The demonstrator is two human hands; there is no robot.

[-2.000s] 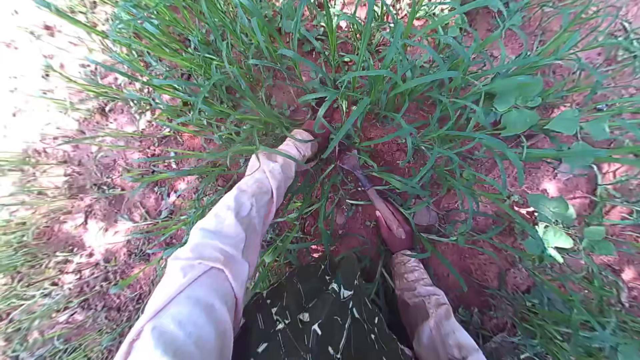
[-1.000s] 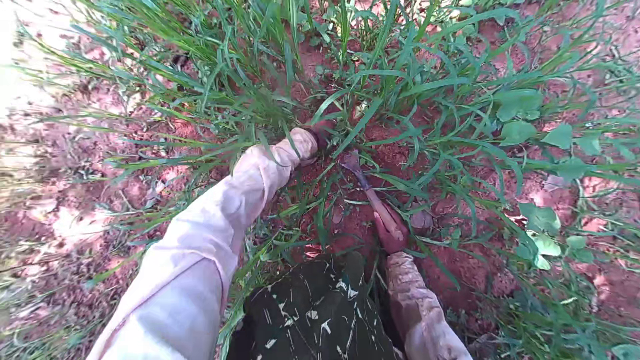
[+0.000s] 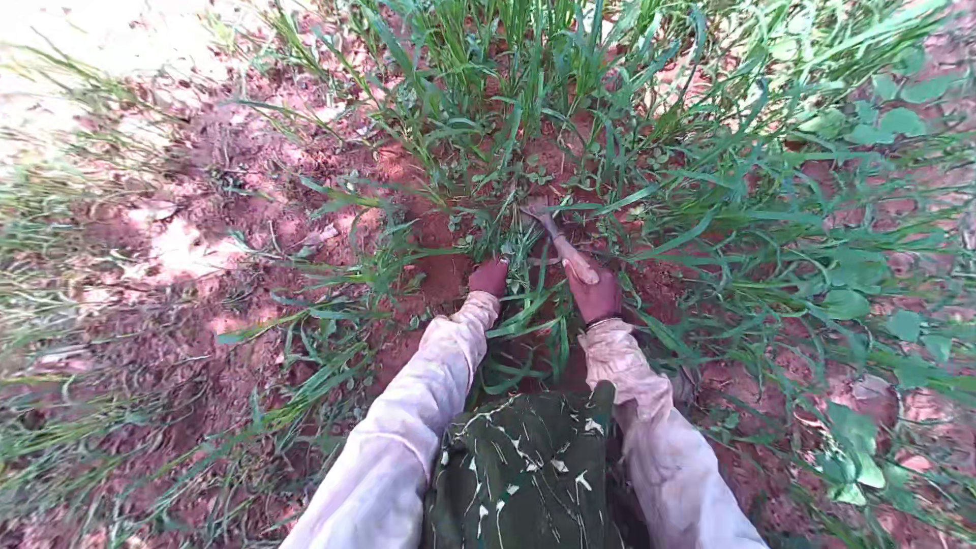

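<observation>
My right hand (image 3: 597, 293) is closed around the wooden handle (image 3: 573, 259) of a small hand hoe, whose metal blade (image 3: 538, 207) lies low among the grass at the reddish soil. Just left of it, my left hand (image 3: 489, 277) is closed on a bunch of green grass blades (image 3: 520, 248). The fingertips of my left hand are partly hidden by leaves. Both forearms wear light pinkish sleeves. Whether the blade touches the soil cannot be told.
Tall grass (image 3: 534, 61) stands ahead and to the right. Broad-leaved plants (image 3: 846, 305) grow at the right. Reddish bare soil (image 3: 282, 175) with sparse grass lies to the left. Dark patterned cloth (image 3: 526, 473) covers my lap between the forearms.
The view has shifted considerably. My left hand has come back from the grass clump ahead and is now lower, beside the hoe. My right hand still holds the handle.
</observation>
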